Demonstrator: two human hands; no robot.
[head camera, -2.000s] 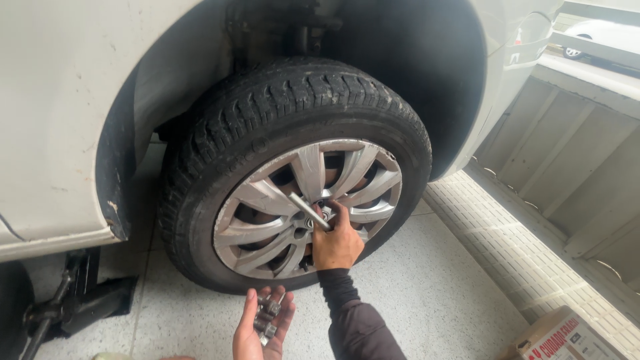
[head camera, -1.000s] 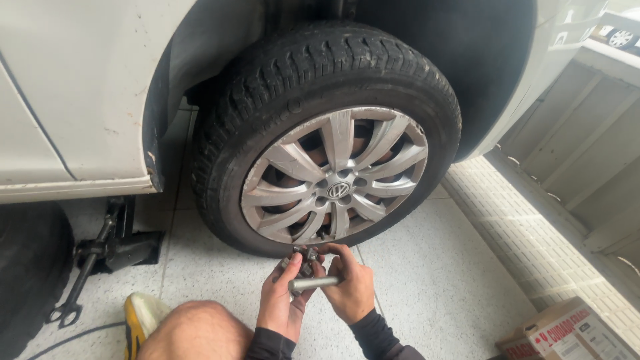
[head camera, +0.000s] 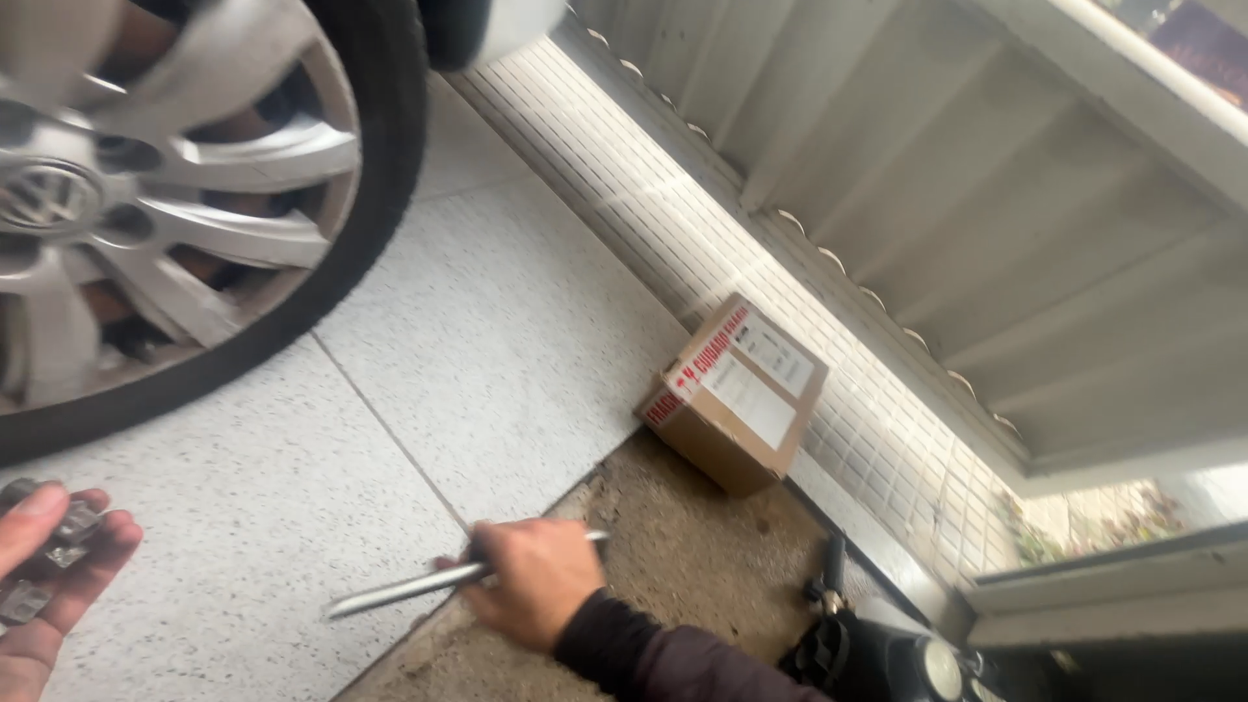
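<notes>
At the left edge, my left hand (head camera: 58, 575) is partly in view, its fingers curled around several metal wheel bolts (head camera: 73, 531). My right hand (head camera: 536, 580), in a dark sleeve, grips a slim metal bar (head camera: 409, 588) above the line where the speckled tiles meet the rough brown floor. The bar's plain end points left and its other end shows past my knuckles. A car wheel with a silver multi-spoke Volkswagen rim (head camera: 185, 185) and black tyre (head camera: 385, 185) fills the upper left, touched by neither hand. The frame is somewhat blurred.
A taped cardboard box (head camera: 741, 400) bearing writing stands at the edge of the tiles. Behind it runs a ribbed light strip (head camera: 673, 210) below a corrugated metal gate (head camera: 877, 146). Black equipment with a round gauge-like part (head camera: 941, 671) is at the bottom right.
My hands were together below the wheel, at the bar and bolts; now they are apart, the right one away with the bar. The view has swung right and down.
</notes>
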